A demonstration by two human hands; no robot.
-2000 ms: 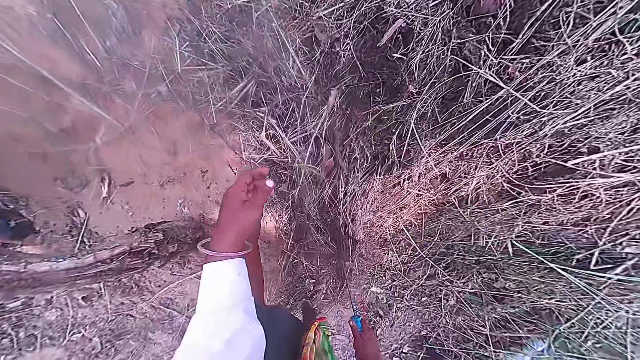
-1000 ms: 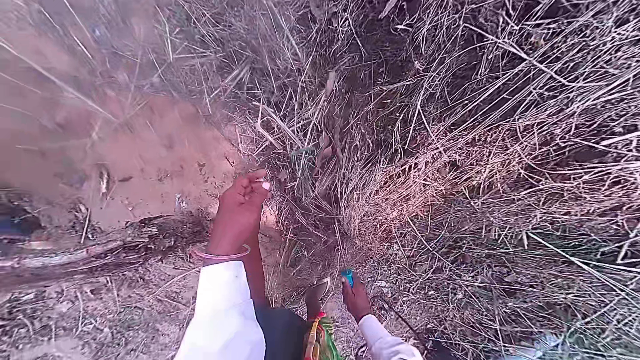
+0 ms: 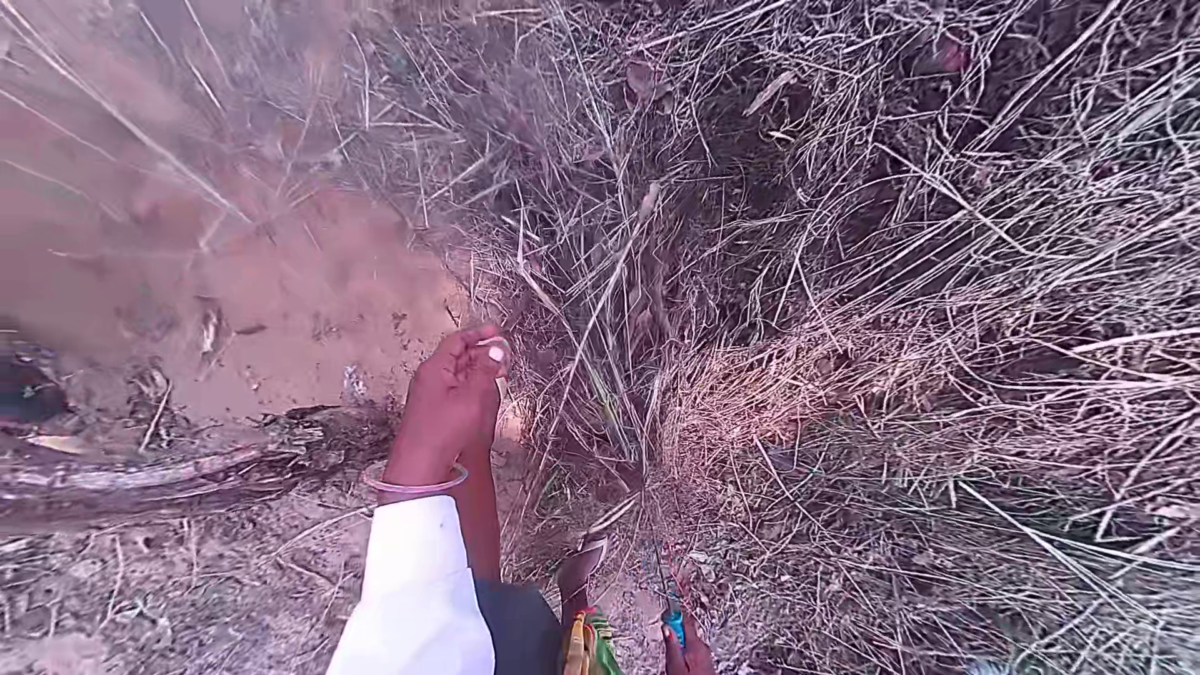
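Observation:
My left hand (image 3: 455, 389), with a bangle at the wrist and a white sleeve, is raised at centre left with its fingers curled; whether a thin stem is held in it cannot be told. My right hand (image 3: 689, 649) is low at the bottom edge, gripping the blue handle (image 3: 673, 626) of a tool. A thin dark line, seemingly its blade, runs upward from the handle. Dry grass (image 3: 609, 309) stands in a tangled clump to the right of the left hand. The rest of the right hand is out of frame.
Muddy water or wet soil (image 3: 281, 300) lies at the upper left. A weathered log (image 3: 169, 473) lies at the left. Dense dry grass (image 3: 984, 375) fills the right side. A foot (image 3: 574, 572) and colourful cloth (image 3: 588, 642) show at the bottom.
Between one second ago and now, my right hand has moved down toward the bottom edge with the blue handle, and its sleeve has left view. My left hand stays in nearly the same place.

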